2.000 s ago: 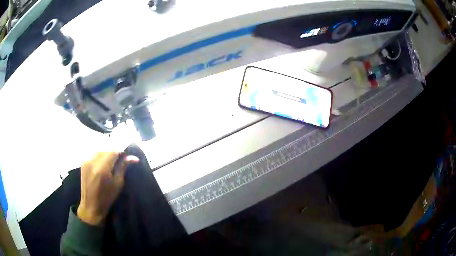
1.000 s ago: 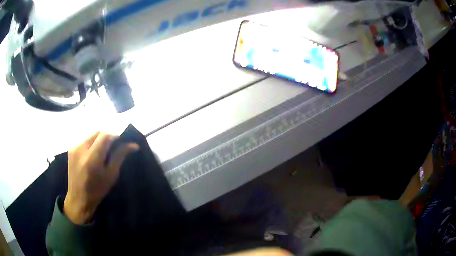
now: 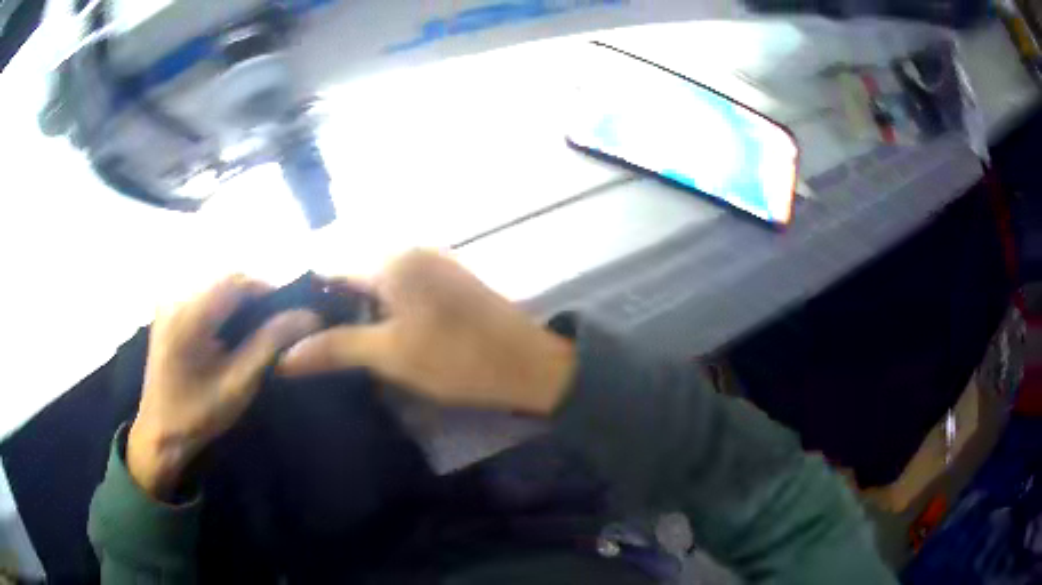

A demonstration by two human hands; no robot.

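A black fabric panel (image 3: 309,457) lies over the near left of the white machine table and hangs over its front edge. My left hand (image 3: 206,371) grips the panel's upper edge, thumb on top. My right hand (image 3: 440,337), blurred, grips the same edge just to the right, its thumb close to my left thumb. The fabric between the hands is bunched. The sewing machine's needle area (image 3: 240,126) is behind the hands, blurred; the fabric edge is in front of it. A small dark cylinder (image 3: 306,183) points down there.
A smartphone (image 3: 697,137) with a bright screen lies on the table to the right. The grey ruled front edge (image 3: 686,286) runs right from my right forearm. Small red and pale items (image 3: 874,103) sit at the table's right end. The machine arm (image 3: 457,29) crosses the top.
My right hand has come up from the bottom edge and taken hold of the fabric beside my left hand. My left hand keeps its hold. The camera view has shifted.
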